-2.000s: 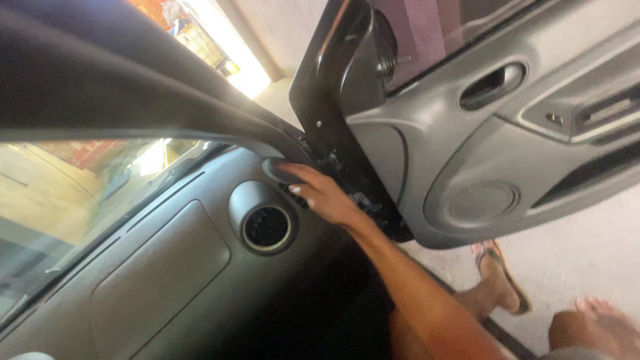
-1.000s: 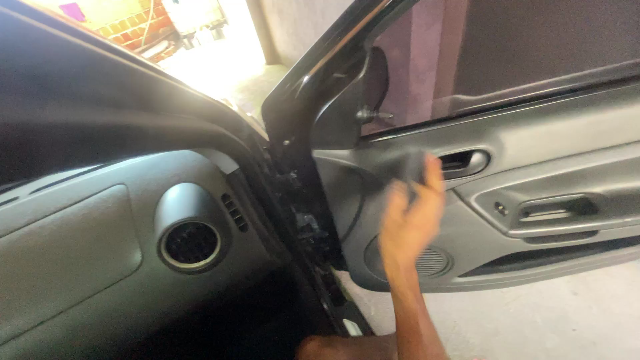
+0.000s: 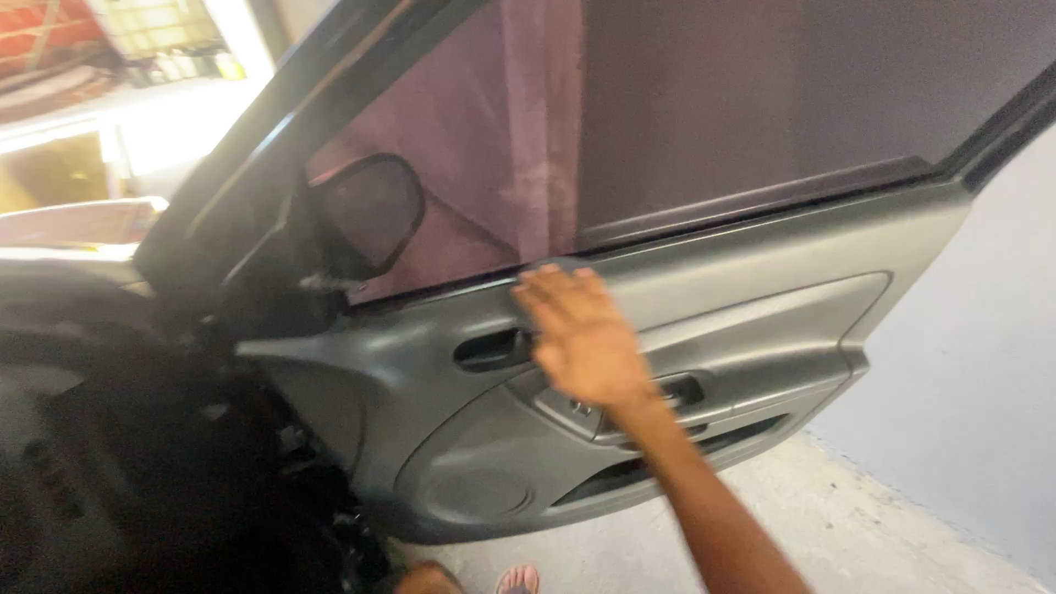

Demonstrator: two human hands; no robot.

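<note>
My right hand (image 3: 586,338) lies with its fingers stretched over the upper trim of an opened car door's inner panel (image 3: 742,272), just below the window glass. A dark pad or cloth (image 3: 565,262) shows at the fingertips, mostly hidden under the hand; its exact kind is unclear. Left of the palm is the recessed inner door handle (image 3: 491,350). Below the wrist sits the armrest pull (image 3: 685,392) with a switch beside it. Tinted window glass (image 3: 693,115) rises above the hand. My left hand is out of view.
The door mirror (image 3: 371,210) shows through the glass at left. A round speaker area (image 3: 478,495) and a long door pocket (image 3: 610,480) lie low on the panel. The dark door opening is at lower left, a foot (image 3: 518,579) on the concrete floor, a pale wall at right.
My right hand has moved from the dashboard corner by the round air vent to the door panel, then up to the trim by the window. The view has swung toward the door.
</note>
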